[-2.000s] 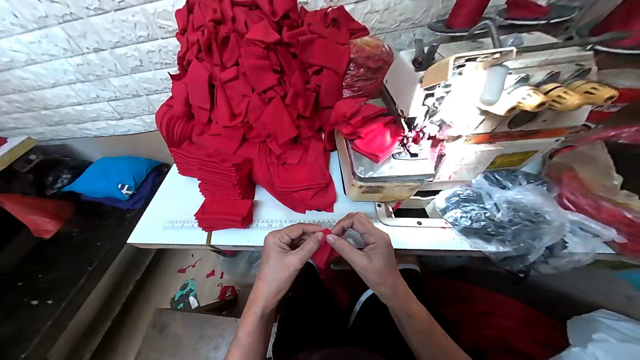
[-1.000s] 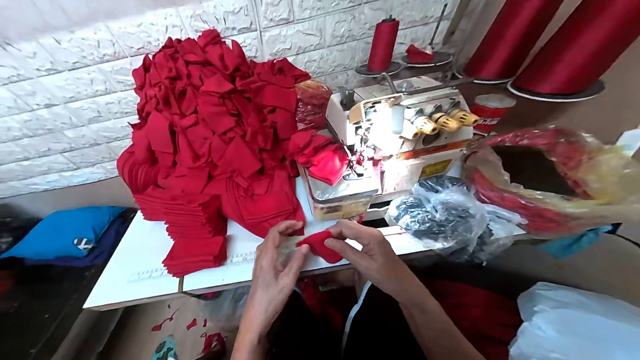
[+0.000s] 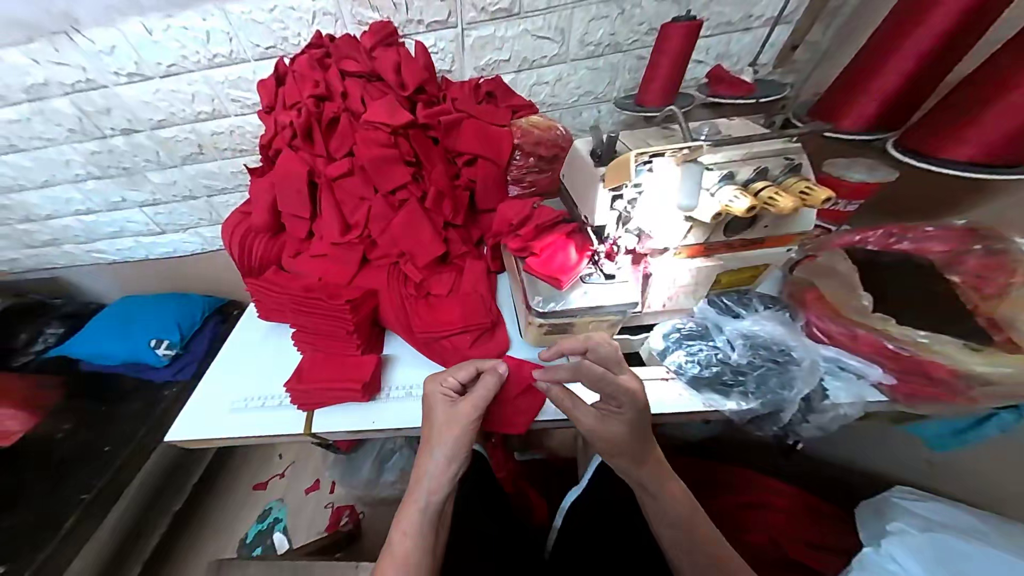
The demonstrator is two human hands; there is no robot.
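Observation:
My left hand pinches the upper left edge of a small red fabric piece between thumb and forefinger. My right hand is at the piece's upper right edge, thumb and forefinger close to it; whether they grip it is unclear. The piece hangs at the white table's front edge. Behind it lie a fanned stack of red pieces and a tall heap of red fabric pieces. An overlock sewing machine stands behind my right hand, its lamp lit, with red fabric by its needle area.
A clear plastic bag with dark contents lies right of my right hand. Farther right are an open plastic bag and large red thread cones. A ruler marking runs along the table front. A blue bundle lies at left.
The small red piece, partly hidden between my hands earlier, now hangs spread out below my fingers. My right fingers have spread apart somewhat. The view has shifted.

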